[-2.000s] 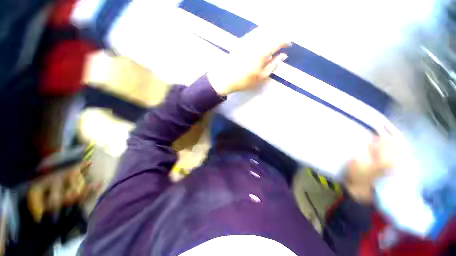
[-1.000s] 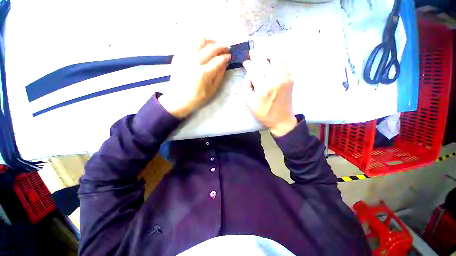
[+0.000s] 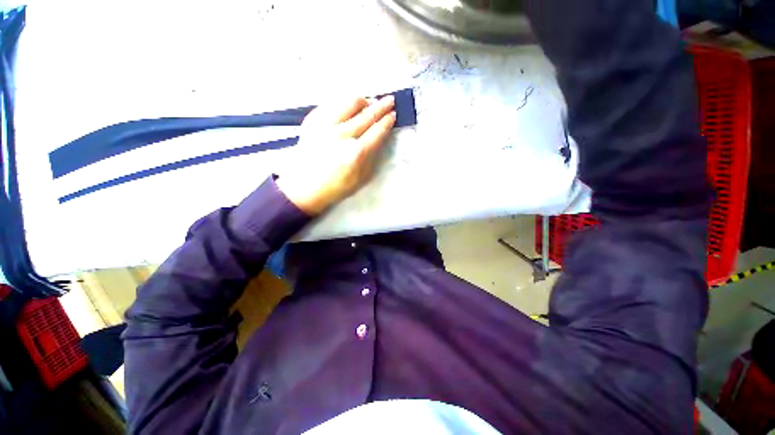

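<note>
A long, slightly curved waistband strip [image 3: 161, 130] lies across the white table. It shows two dark bands with white between them, and its right end is an all-dark, squared patch. My left hand [image 3: 340, 153] lies on the strip near that end, fingers pointing right, holding it down; it hides part of the strip. My right hand is out of the picture; its dark sleeve reaches up past the top edge at the right.
A shiny curved metal object [image 3: 476, 24], cut off by the top edge, lies beyond the strip. A bundle of dark strips [image 3: 10, 195] hangs at the table's left end. Red crates stand at the right [image 3: 722, 161] and lower left [image 3: 53, 336]. The white table cover [image 3: 476, 170] has dark marks.
My right hand has left the strip's right end and gone up out of the picture. My left hand stays on the strip. The metal object shows more; the sleeve now covers the scissors' place.
</note>
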